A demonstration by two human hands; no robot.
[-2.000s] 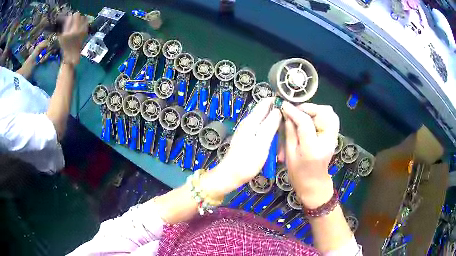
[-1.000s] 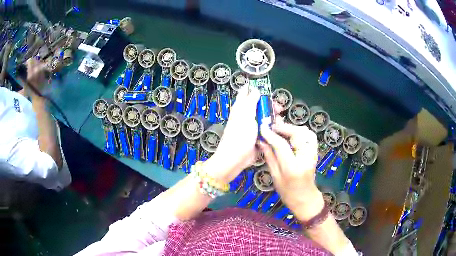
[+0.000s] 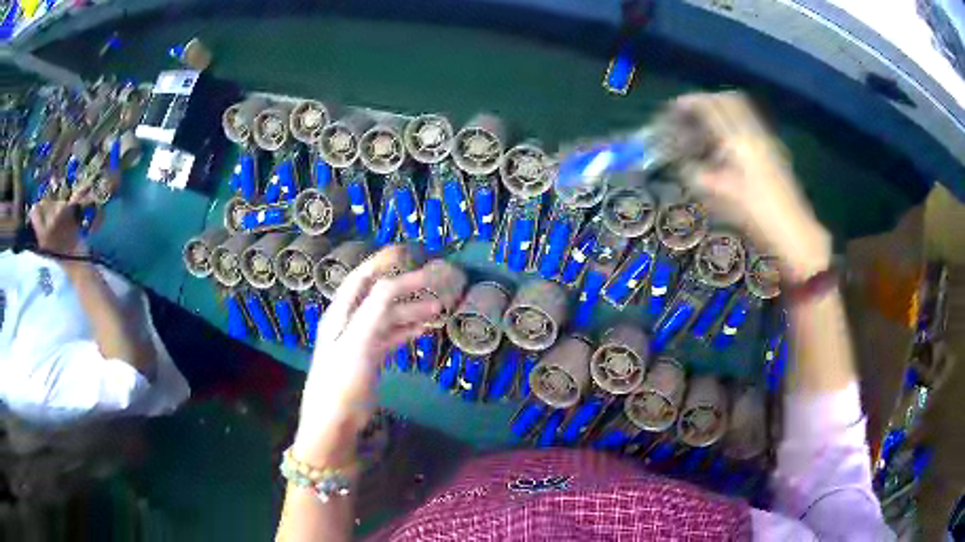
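My right hand (image 3: 741, 159) is blurred and raised over the right part of the back row. It grips a fan unit by its round head, with the blurred blue battery (image 3: 603, 161) pointing left. My left hand (image 3: 386, 307) is over the front row, palm down with fingers bent at a beige fan housing (image 3: 442, 282); whether it grips the housing is unclear. Fan units with round spoked heads (image 3: 479, 318) and blue batteries lie in rows on the green mat (image 3: 413, 74).
A loose blue piece (image 3: 620, 73) lies beyond the rows. A silver-and-black device (image 3: 169, 127) stands at the left, near a person in white (image 3: 74, 328) and jumbled units (image 3: 79, 138). An open carton (image 3: 942, 254) is at the right. A pale shelf edge (image 3: 783, 53) curves across the top right.
My hands have separated from around the upright unit. My right hand has moved up and right with a unit, now tipped sideways; my left hand has moved left and down to the front row.
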